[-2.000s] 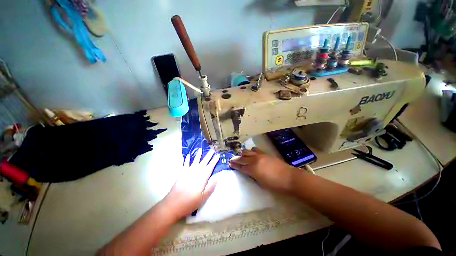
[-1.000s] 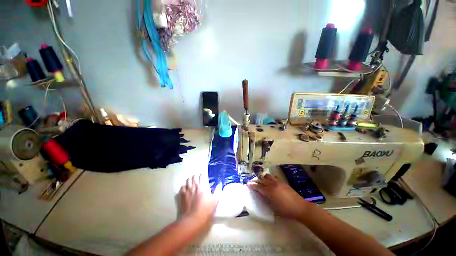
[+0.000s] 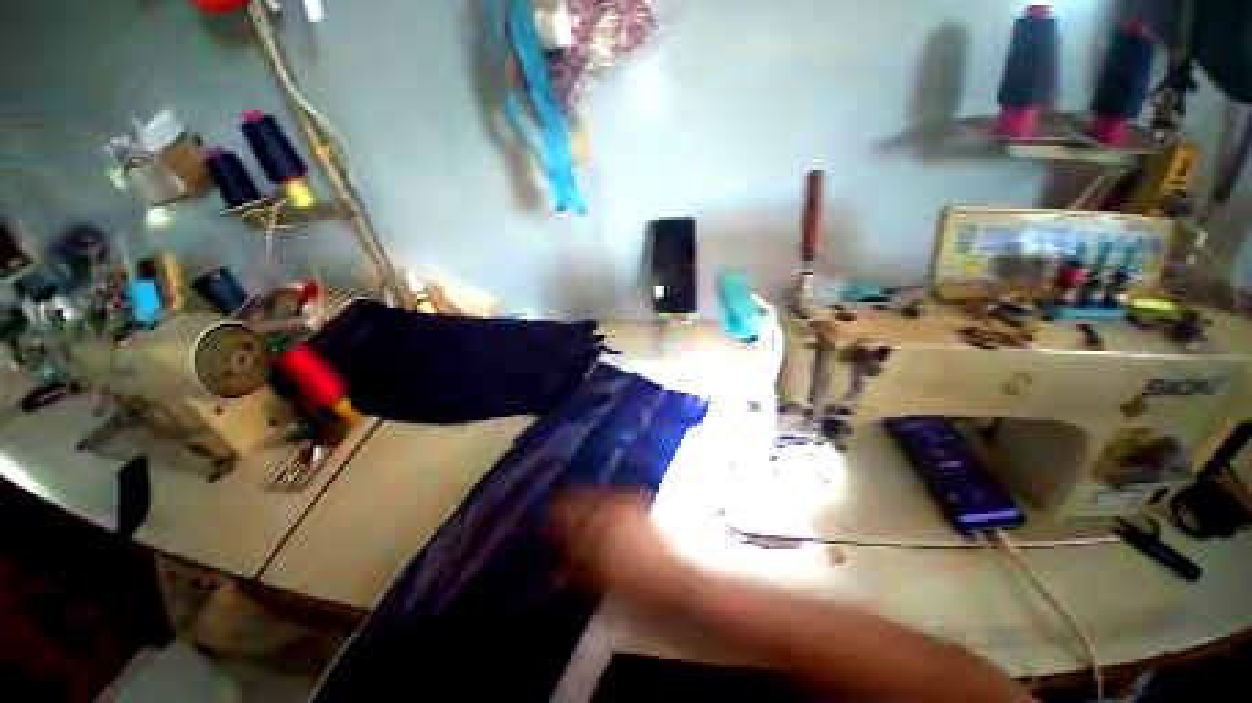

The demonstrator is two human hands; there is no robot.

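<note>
The glossy navy shell fabric [image 3: 522,481] lies slantwise from the lower edge of the picture up to the left side of the needle area. A white strip [image 3: 590,662] shows along its lower right edge. My right hand [image 3: 604,538] is blurred and lies over the middle of the navy fabric; its fingers are too blurred to tell if they grip it. My left hand is not in view. The cream sewing machine [image 3: 1071,392] stands to the right, with no fabric visible under its needle, where the lamp glare is strong.
A dark pile of cut pieces [image 3: 453,360] lies behind the fabric. A lit phone [image 3: 954,474] with a white cable lies under the machine arm. Black snips [image 3: 1157,547] lie at the right. A red thread cone [image 3: 313,375] and a second machine [image 3: 192,371] are at the left.
The navy fabric has come away from the needle and lies to the left, more spread out. My right hand has moved left onto it. My left hand has left the picture. The view has turned left.
</note>
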